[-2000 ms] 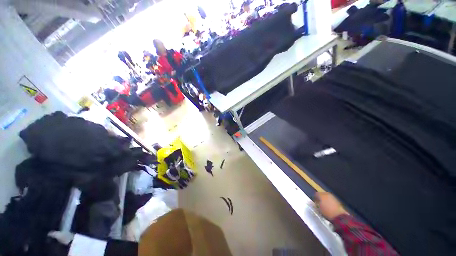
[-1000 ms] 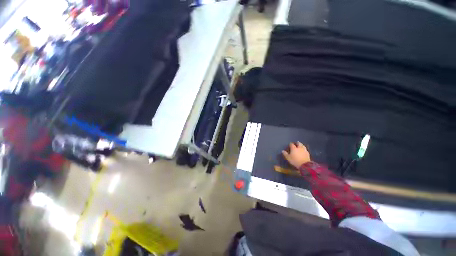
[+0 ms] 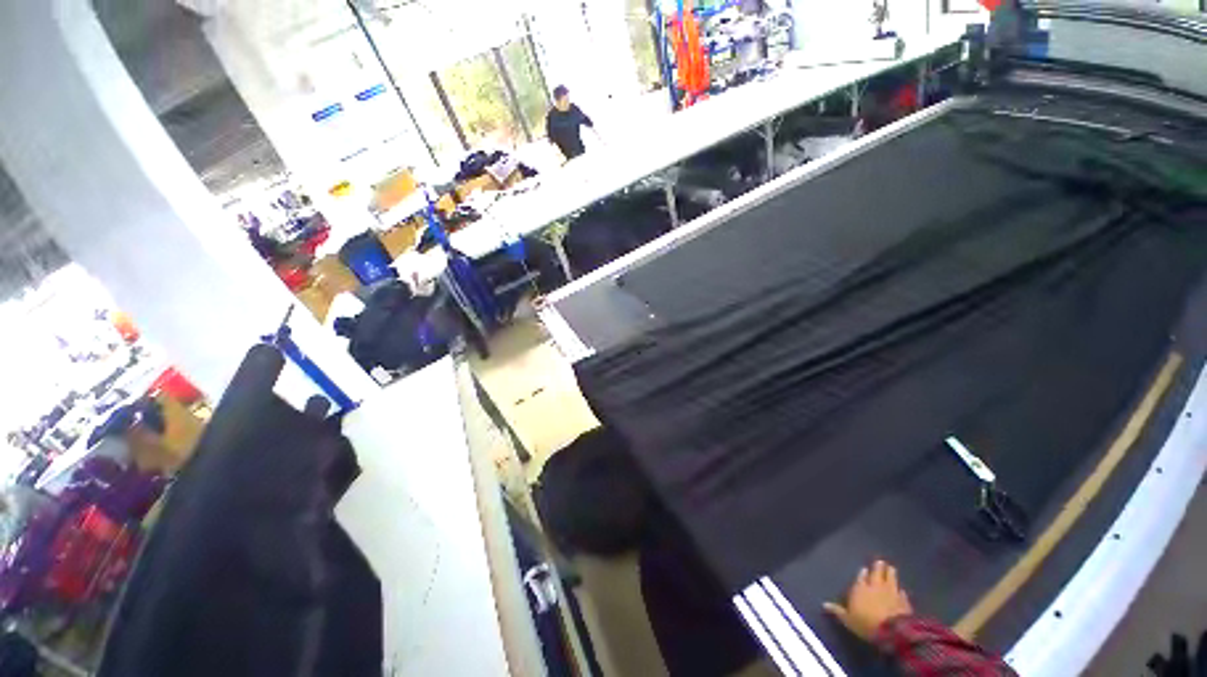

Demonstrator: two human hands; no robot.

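Black fabric (image 3: 847,344) covers most of the cutting bed, with long wrinkles across it. My right hand (image 3: 874,602), in a red plaid sleeve, rests on the bare grey bed at the near corner, beyond the fabric edge. Its fingers are apart and it holds nothing. Shears (image 3: 980,476) with pale blades and dark handles lie on the fabric to its right, not touching it. A long tan wooden ruler (image 3: 1099,476) lies along the near side. My left hand is not in view.
A metal rail (image 3: 1125,542) edges the bed. A dark-haired head (image 3: 589,489) is low beside the bed's end. A white table (image 3: 410,529) with a black fabric roll (image 3: 252,516) stands left. Another person (image 3: 567,122) stands behind a long white table (image 3: 622,172). A gantry crosses the far right.
The view has swung round towards the length of the bed. My right hand, at the ruler two seconds ago, now lies flat on the bare corner of the bed.
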